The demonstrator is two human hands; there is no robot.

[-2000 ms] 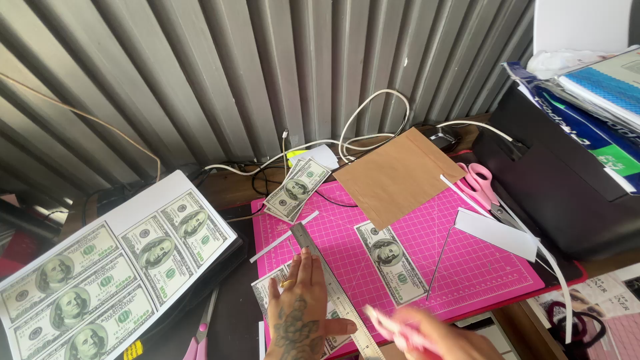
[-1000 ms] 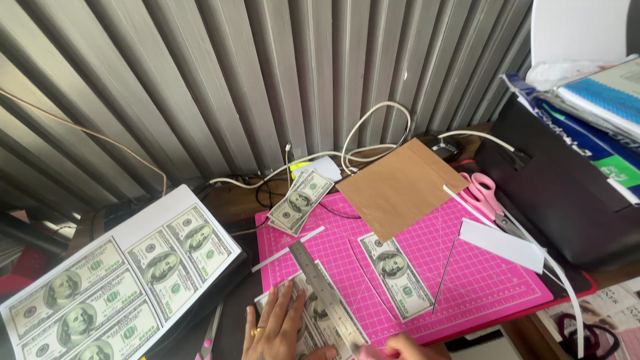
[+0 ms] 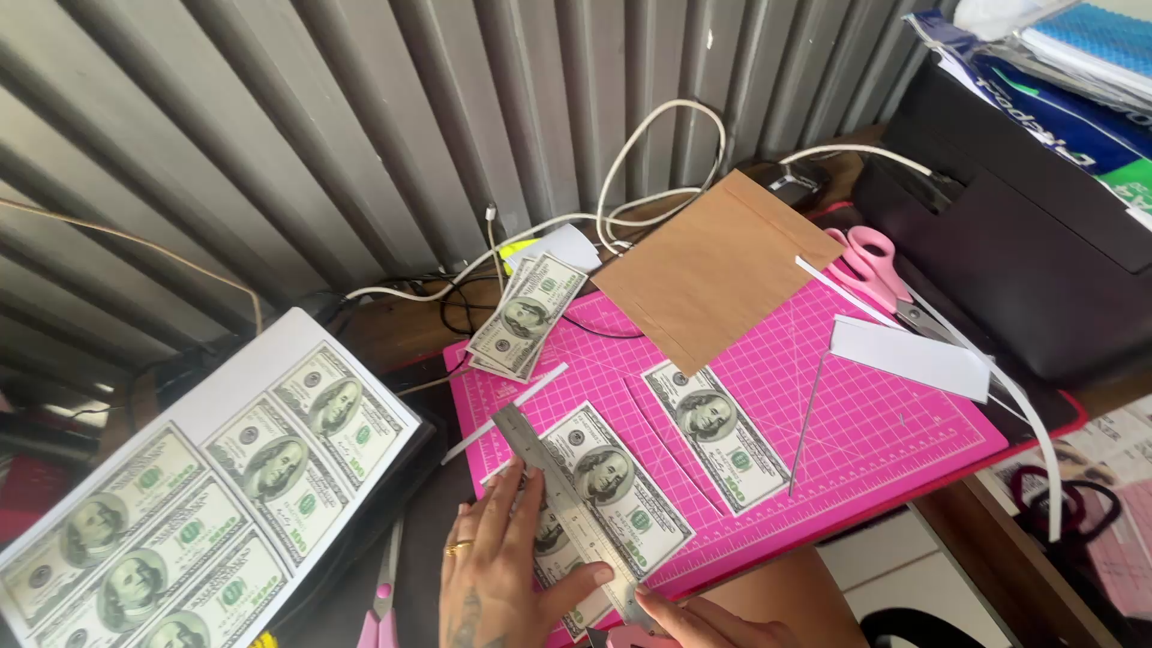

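My left hand presses down with spread fingers on a steel ruler, which lies slanted over a printed sheet of banknote images on a pink cutting mat. By the ruler's near end, at the bottom edge, my right hand holds a pink-handled tool; its tip is mostly hidden. A single cut banknote print lies right of the ruler, with a thin curved paper strip between them. More cut prints overlap at the mat's back left corner.
Printed sheets rest on a dark surface at left, near pink-handled scissors. A brown envelope, larger pink scissors and a white paper piece lie on or beside the mat. White cables run behind; a black box-shaped object stands right.
My right hand has come to the ruler's near end, lower than two seconds ago. The curved strip right of the ruler shows one second ago and now, not in the oldest frame.
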